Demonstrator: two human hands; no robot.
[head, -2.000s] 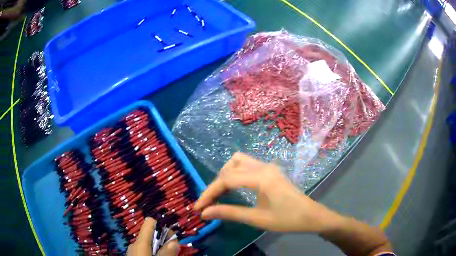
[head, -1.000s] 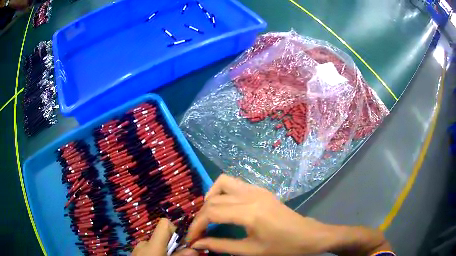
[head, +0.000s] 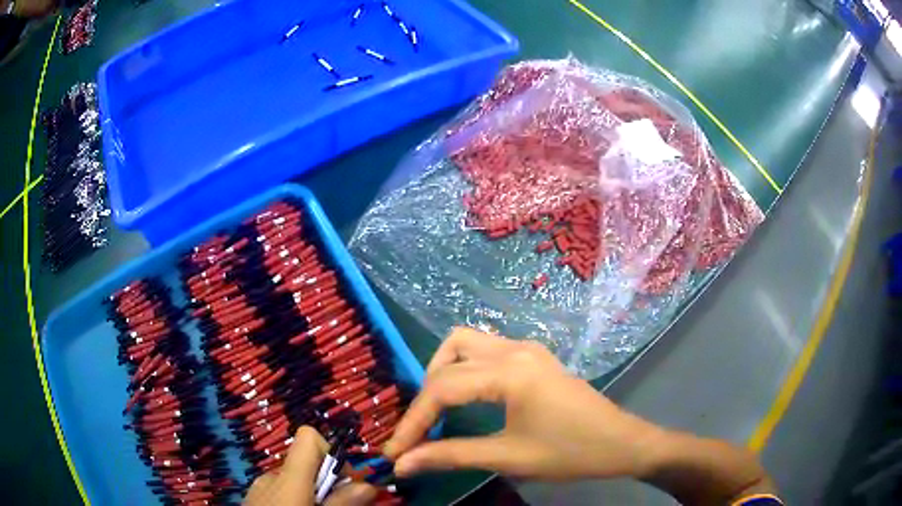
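Observation:
My left hand (head: pixel 297 476) is at the bottom, partly cut off by the frame edge, and holds a small bunch of black-and-white rods (head: pixel 327 468). My right hand (head: pixel 504 400) is just right of it, thumb and index fingertips close together over the tray's right edge. Whether something small is between those fingertips cannot be told. Below both hands lies the light blue shallow tray (head: pixel 84 380), with rows of red-and-black assembled pieces (head: pixel 242 346). The open clear bag (head: pixel 415 242) with red sleeves (head: pixel 534 188) lies beyond my right hand.
A deeper blue bin (head: pixel 227 138) with several loose rods (head: pixel 348 82) stands behind the tray. A dark heap of black-and-white rods (head: pixel 74 183) lies left of it. Red-and-black pieces (head: pixel 77 28) lie at the far left. The bench edge and grey floor (head: pixel 752 326) are at right.
My right hand moved in against my left hand's bunch, then drew slightly back up and right. The left hand still holds the rods. The view shifted slightly.

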